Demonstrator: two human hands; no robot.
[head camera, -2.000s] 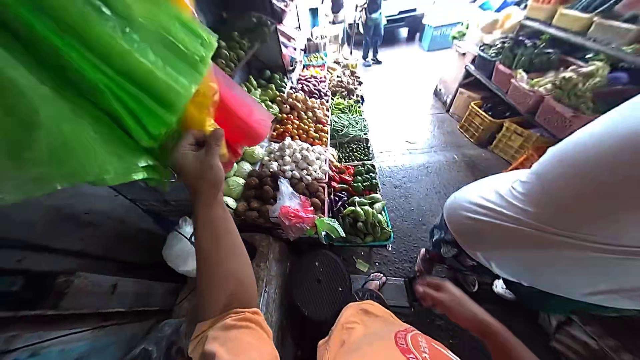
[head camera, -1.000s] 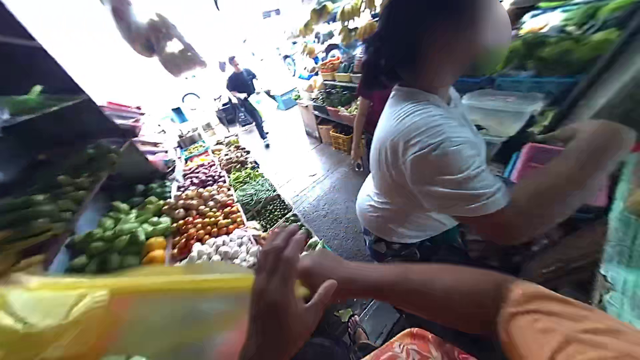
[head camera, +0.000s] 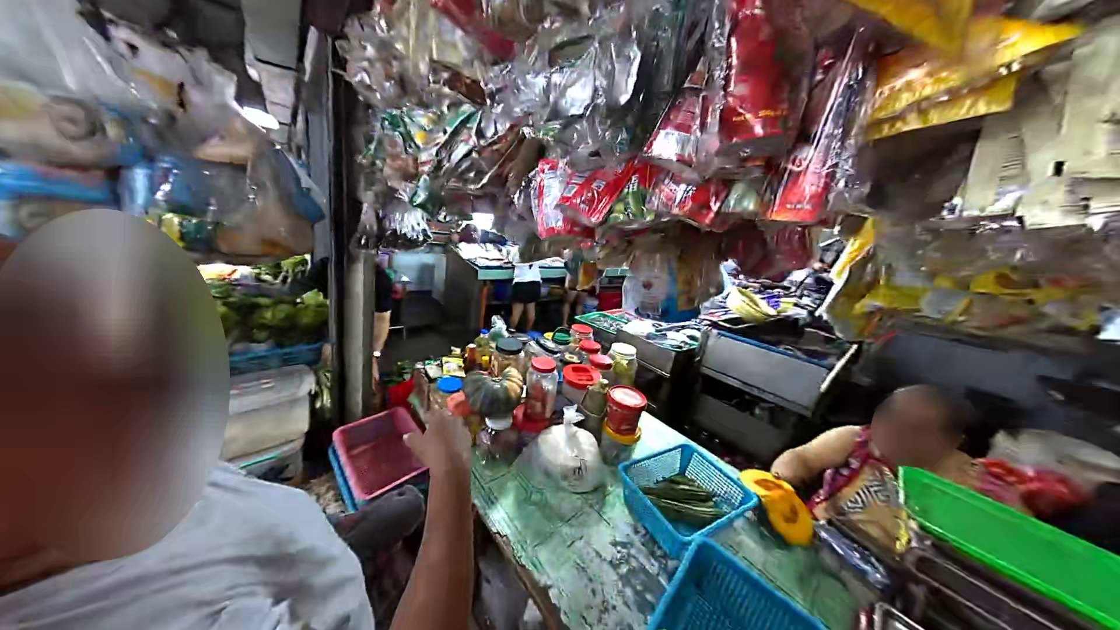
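Note:
My right hand (head camera: 442, 442) reaches up from the bottom, left of the middle, and appears beside the near left corner of a worn green table (head camera: 560, 542). Its fingers are blurred, so whether they hold anything cannot be told. Past it on the table are a green squash (head camera: 493, 392), lidded jars (head camera: 542, 389), a red-lidded tub (head camera: 626, 409) and a knotted plastic bag of something white (head camera: 567, 457). A pink plastic basket (head camera: 376, 455) lies to the hand's left. My left hand is out of view.
A person in a white shirt (head camera: 219, 560) stands close at the left. Blue baskets (head camera: 687, 494), one holding long green vegetables, and a cut squash (head camera: 779, 506) are on the table. Another person (head camera: 875, 490) is behind it at right. Packaged goods (head camera: 612, 175) hang overhead.
The view has swung far right, from the vegetable display to the table. One second ago both my hands were in view near yellow plastic; now only one shows, and the white-shirted person is at left.

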